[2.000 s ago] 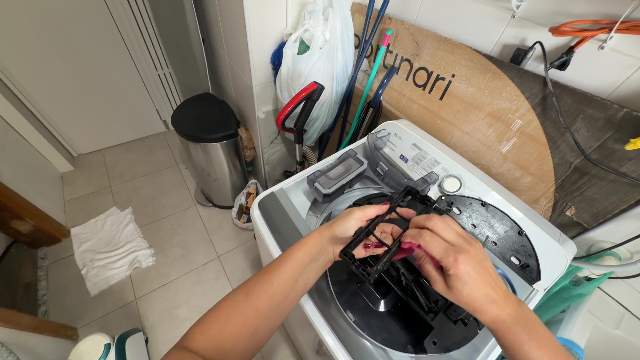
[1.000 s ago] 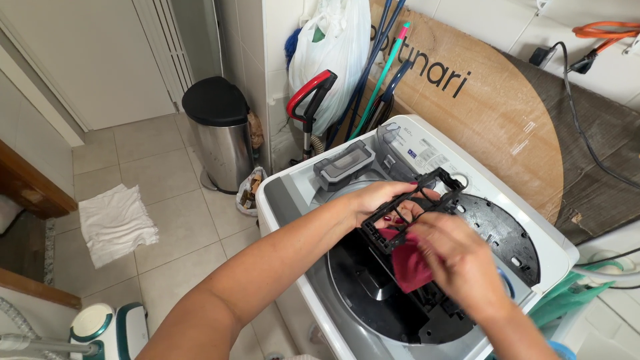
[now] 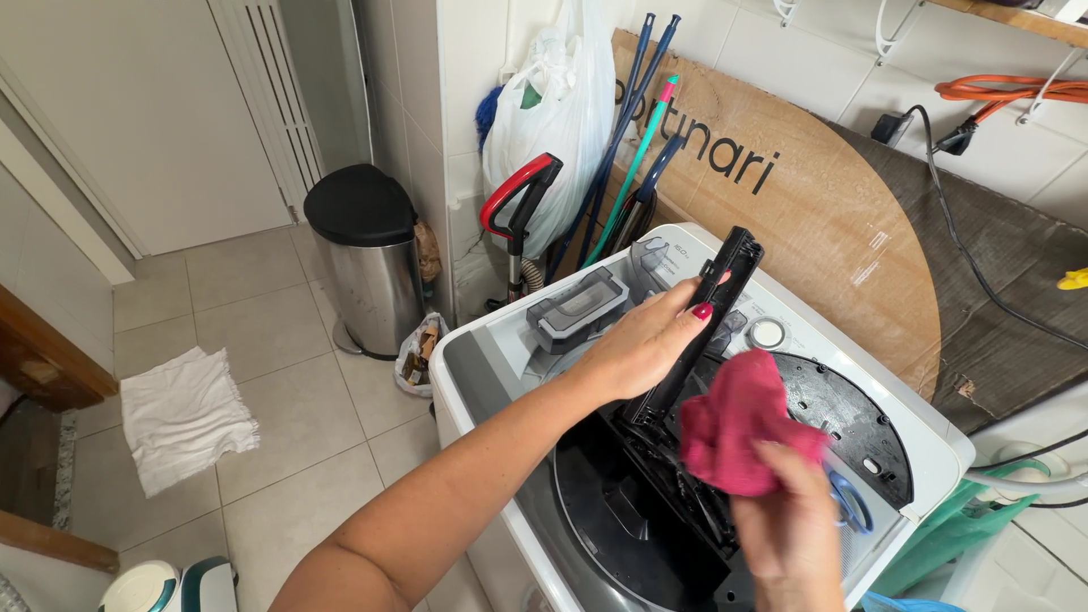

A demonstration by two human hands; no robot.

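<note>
My left hand (image 3: 650, 340) grips a long black plastic part (image 3: 710, 314), tilted over a top-loading washing machine (image 3: 476, 382). A crumpled dark pink cloth (image 3: 739, 425) is in my right hand (image 3: 790, 501), close to the part's right side; the hand is blurred. Beneath both hands lie black plastic pieces (image 3: 629, 501) on the machine's top. A flat curved black plate (image 3: 850, 425) rests near the control panel, with blue-handled scissors (image 3: 850, 501) beside it. Left of the panel sits a grey translucent plastic container (image 3: 580, 308).
A steel pedal bin (image 3: 374, 289) stands left of the machine, next to a small bag of rubbish (image 3: 421, 357). A white cloth (image 3: 185, 416) lies on the tiled floor. Behind are a hanging plastic bag (image 3: 552, 127), a red-handled appliance (image 3: 510, 200), mop handles and cardboard (image 3: 816, 221).
The black part in my left hand has turned from a frame-like face to a narrow, upright-leaning side. My right hand and the pink cloth have moved off it to the right.
</note>
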